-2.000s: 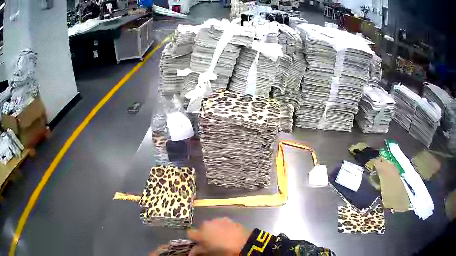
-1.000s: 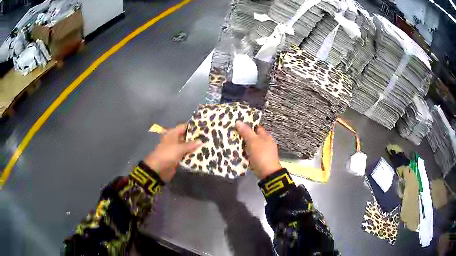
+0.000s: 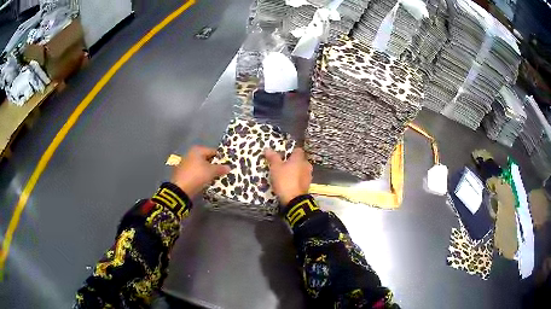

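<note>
A short stack of leopard-print cut panels (image 3: 248, 166) lies face up on the grey table, its layered edge showing at the front. My left hand (image 3: 196, 171) is at its left side with the thumb on top. My right hand (image 3: 290, 175) is at its right side, thumb on top. Both hands hold the panels by the sides; the fingers beneath or behind are hidden. The tall stack of leopard panels (image 3: 362, 108) stands just behind and to the right.
Orange tape (image 3: 353, 195) runs on the table around the tall stack. Tied grey bundles (image 3: 465, 66) stand at the back. Fabric scraps (image 3: 505, 217) and a loose leopard swatch (image 3: 470, 252) lie at right. A white object (image 3: 280, 72) is behind the short stack.
Two seconds ago one hand was at the bottom edge beside a bundle, in front of the short stack. Since one second ago, both hands and the leopard panels have lowered onto the short stack's place.
</note>
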